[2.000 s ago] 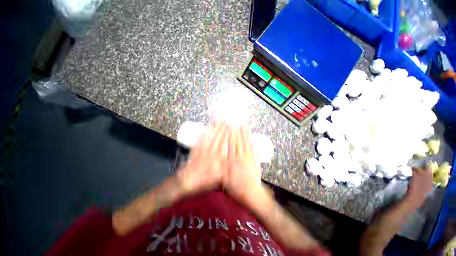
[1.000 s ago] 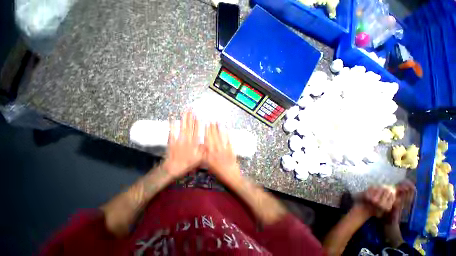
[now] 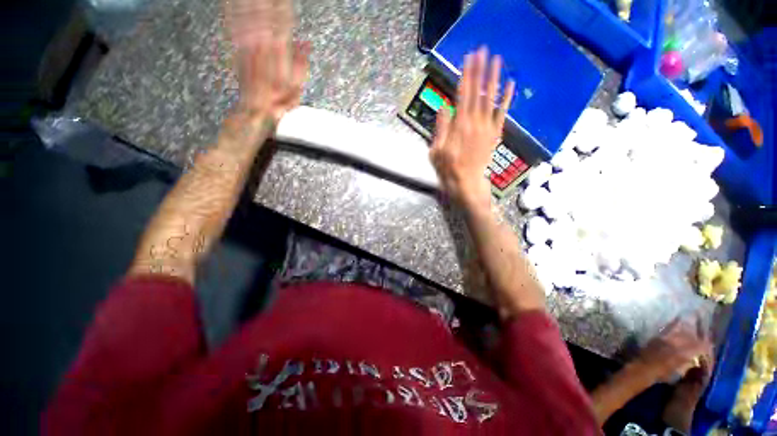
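Observation:
A long white clay log (image 3: 362, 145) lies on the granite-look tabletop between my hands. My left hand (image 3: 266, 68) is at the log's left end, fingers apart and blurred at the top. My right hand (image 3: 469, 119) is at the log's right end, fingers spread, in front of the digital scale's (image 3: 520, 72) front panel, hiding part of its displays and keys. Neither hand grips anything; whether the palms touch the log cannot be told. The scale's blue plate bears only small white specks.
A large heap of white clay portions (image 3: 630, 200) lies right of the scale. A black smartphone (image 3: 440, 24) is left of it. Blue bins (image 3: 694, 119) stand behind. Another person's hands (image 3: 677, 349) are at lower right, near yellow pieces (image 3: 718, 281). The table edge (image 3: 341, 243) runs before me.
My hands have moved apart and away from my body, to the two ends of the log. The log is longer and thinner and lies farther from the edge. The view has shifted.

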